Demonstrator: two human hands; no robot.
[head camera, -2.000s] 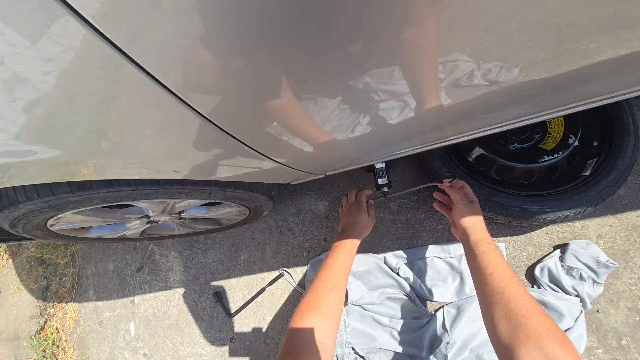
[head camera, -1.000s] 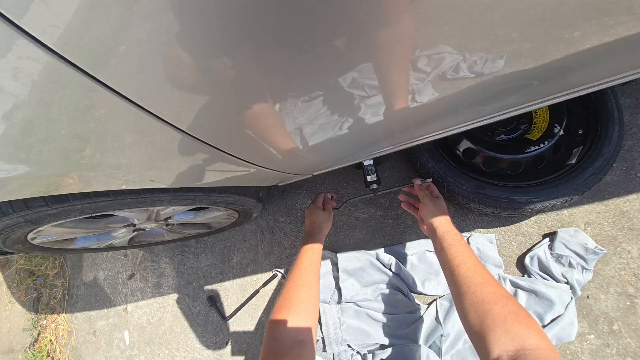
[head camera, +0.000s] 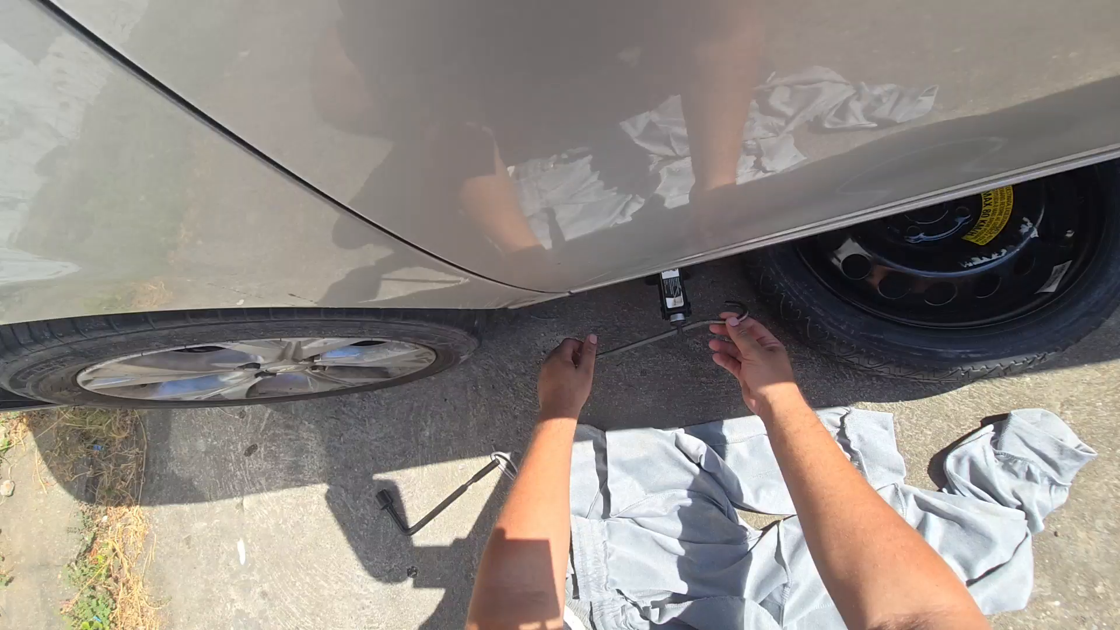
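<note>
A thin metal crank rod (head camera: 643, 342) crosses in front of a car jack (head camera: 672, 296), whose end shows below the car's sill. My left hand (head camera: 567, 374) is closed on the rod's left end. At the rod's hooked right end, my right hand (head camera: 751, 354) pinches it between thumb and fingers, the other fingers loosely curled. The rod meets the jack's end between my hands. Much of the jack is hidden under the car. A black spare wheel (head camera: 941, 262) with a yellow label stands just right of my right hand.
The car's body panel (head camera: 525, 131) overhangs the jack. An alloy wheel (head camera: 262, 367) is at left. Crumpled grey cloth (head camera: 665, 499) lies on the concrete below my hands, a bundled piece (head camera: 1015, 459) at right. An L-shaped lug wrench (head camera: 446, 503) lies left of my left forearm.
Both hands keep hold of the rod, whose tilt and bend have shifted as it turned at the jack. The gap between my left hand and the jack differs from two seconds ago.
</note>
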